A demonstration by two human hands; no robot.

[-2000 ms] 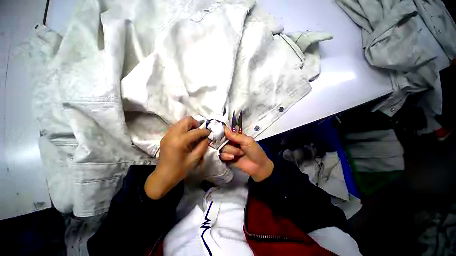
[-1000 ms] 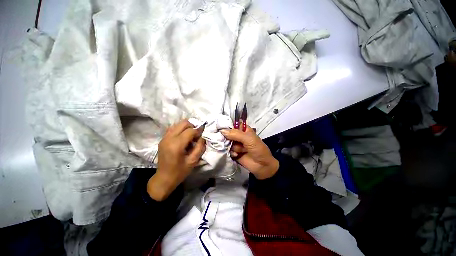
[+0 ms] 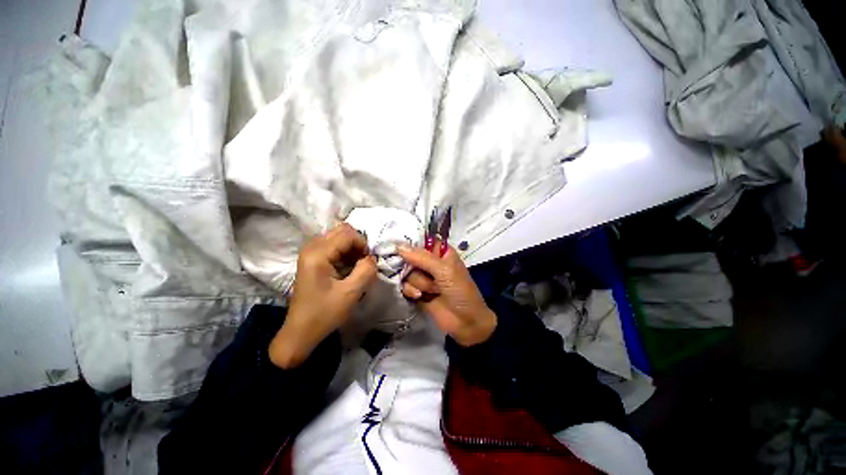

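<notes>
A large off-white garment (image 3: 352, 121) lies crumpled over the white table and reaches towards my lap. Its button band with small dark buttons runs along the right. My left hand (image 3: 325, 283) pinches a bunched part of the garment, probably a cuff or sleeve end. My right hand (image 3: 447, 286) holds the same bunched part with its fingertips. It also holds small thread snips (image 3: 438, 230) with a red grip, blades pointing up and away from the cloth between my fingers. What lies between the fingertips is too small to tell.
More grey-green garments (image 3: 733, 88) lie at the table's far right corner. Below the table's right edge is a blue crate (image 3: 623, 301) with pale cloth, beside a green crate (image 3: 691, 345) with folded cloth. Part of another person's hand (image 3: 838, 144) shows at the right edge.
The bunched cloth has been turned and shifted between my fingers. My right hand and the snips have moved slightly down and left, with the blades now closer together. My left hand still pinches the cloth.
</notes>
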